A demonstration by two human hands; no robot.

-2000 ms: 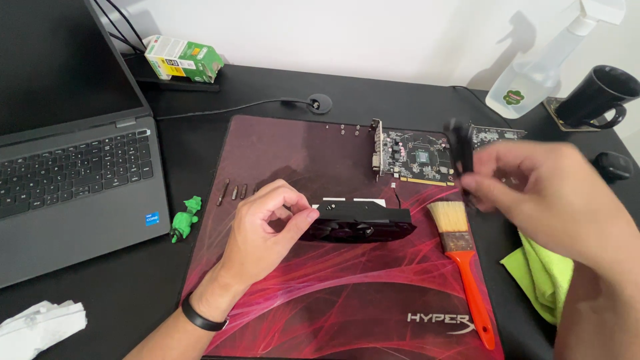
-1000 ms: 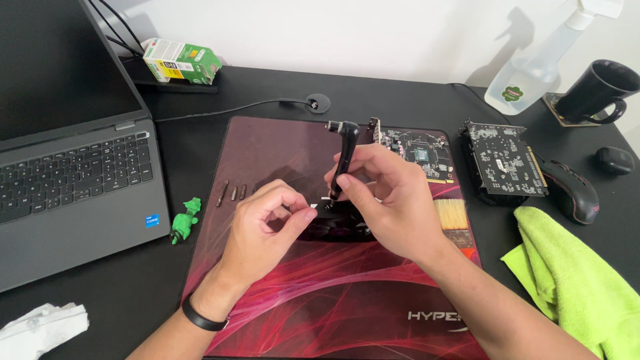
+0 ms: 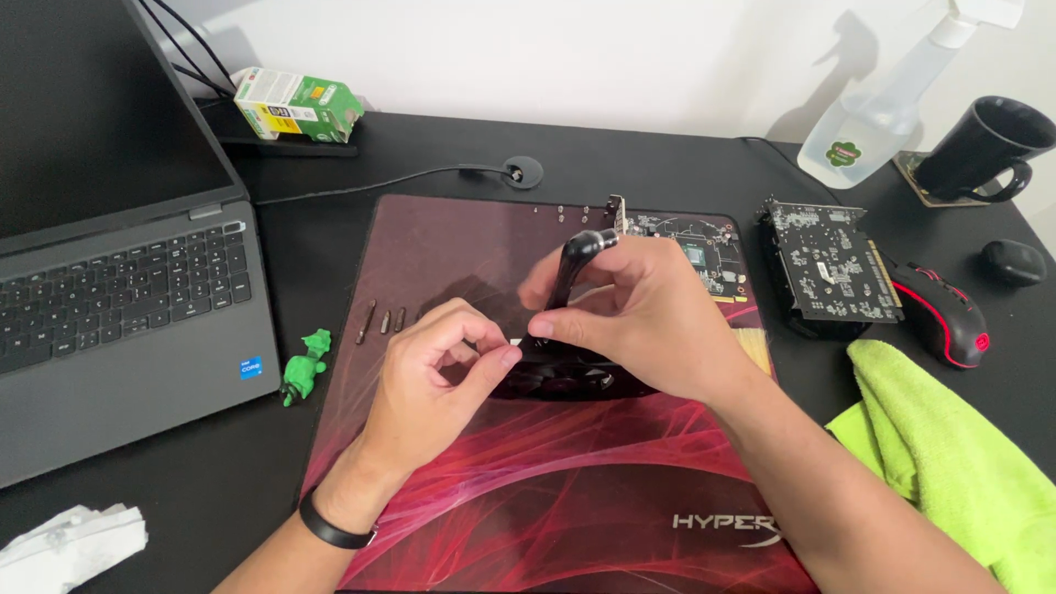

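Observation:
My right hand (image 3: 635, 309) grips a black angled hand tool (image 3: 569, 264), perhaps a screwdriver handle, upright over a black graphics card cooler shroud with a fan (image 3: 561, 379). The tool's lower end is hidden by my fingers. My left hand (image 3: 450, 371) pinches the left end of the shroud between thumb and index finger. Behind my right hand lies a bare graphics card circuit board (image 3: 701, 256) with a metal bracket. Small screws (image 3: 573, 214) lie near the back of the HyperX mouse pad (image 3: 429, 256). Several screwdriver bits (image 3: 385, 321) rest left of my hands.
A laptop (image 3: 148, 330) and a green figurine (image 3: 305, 367) are at left. On the right are a second graphics card (image 3: 833, 264), a black mouse (image 3: 940, 313), a lime cloth (image 3: 932, 445), a spray bottle (image 3: 866, 124) and a black mug (image 3: 982, 153). Brush bristles (image 3: 752, 351) show beside my right wrist.
My right hand has moved left with the black tool, from beside the circuit board to over the shroud. My left hand has stayed at the shroud's left end.

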